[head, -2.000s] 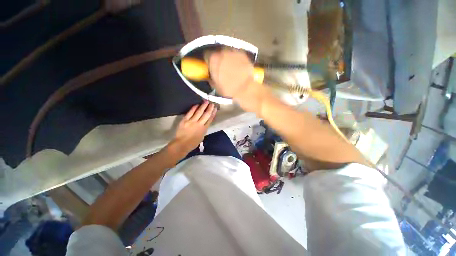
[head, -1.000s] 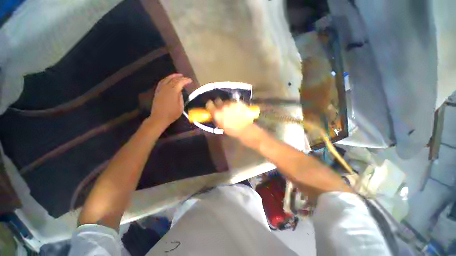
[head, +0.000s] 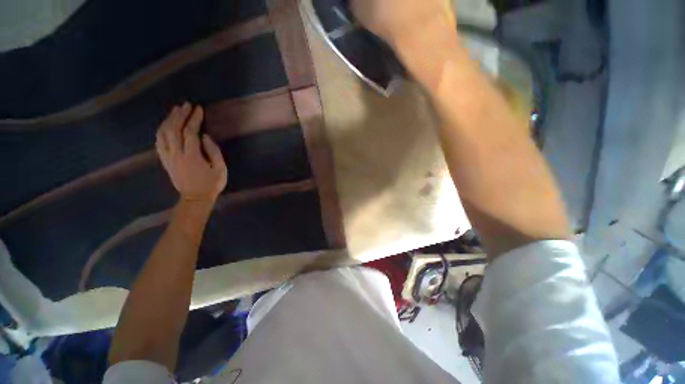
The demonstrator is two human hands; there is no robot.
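Note:
The dark jacket back panel [head: 263, 155] lies wrong side up, with long brown seam strips along it. The brown hem band [head: 327, 172] crosses its right end, and the wider brown vent facing [head: 251, 112] meets it at right angles. My left hand [head: 188, 154] lies on the panel at the left end of the vent facing, fingers nearly together. The steam iron [head: 364, 52] is at the top, right of the hem band, partly out of the picture. My right hand [head: 405, 15] is over it, cut off by the top edge; its handle is hidden.
The cream pressing cover [head: 394, 172] with a tan scorched area shows right of the panel. Its front edge runs by my waist. A pale grey padded form [head: 638, 112] stands at the far right. A white device with a round part [head: 430, 280] and something red are below the table.
My right hand and the iron have moved up and right, off the hem band. My left hand has moved left and down along the panel, uncovering the vent facing. The camera view has also shifted.

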